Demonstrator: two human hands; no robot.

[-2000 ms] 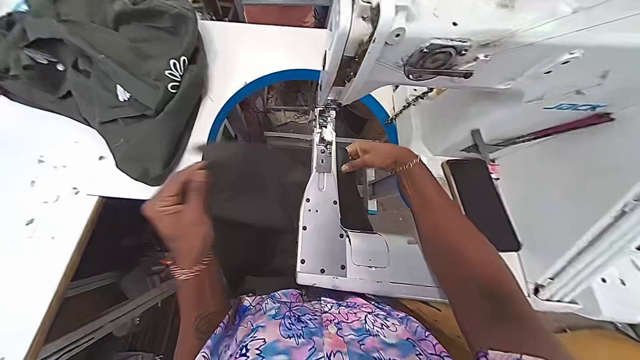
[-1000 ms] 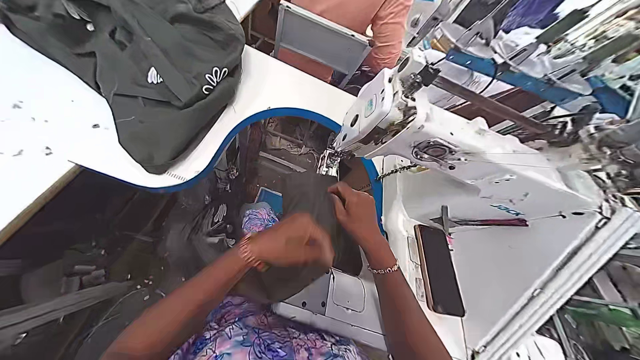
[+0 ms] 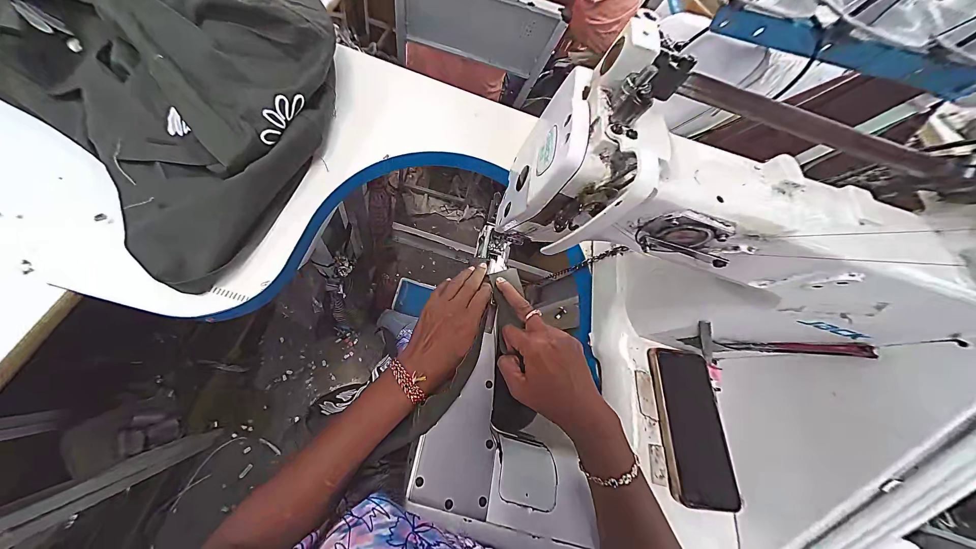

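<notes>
Dark fabric (image 3: pixel 512 396) lies along the narrow arm bed (image 3: pixel 450 457) of a white Jack sewing machine (image 3: pixel 762 221), its far end at the presser foot (image 3: pixel 494 248). My left hand (image 3: pixel 450 328) presses on the cloth's left side with fingers extended together, fingertips just before the foot. On the right side, my right hand (image 3: pixel 545 358) points its index finger onto the fabric near the foot, its other fingers curled; whether they pinch cloth cannot be told. Part of the fabric hangs left of the bed, partly hidden under my left forearm.
Dark garments with white leaf-like motifs (image 3: pixel 221 137) lie on the white table (image 3: pixel 412 99), which has a blue-edged cutout. A smartphone (image 3: pixel 698 431) rests on the machine base at right. A person's sleeve (image 3: pixel 602 23) shows beyond a grey panel (image 3: pixel 476 34).
My left hand has moved from over the loose fabric up to the presser foot, beside my right hand. The right index finger now extends onto the cloth. The view has shifted.
</notes>
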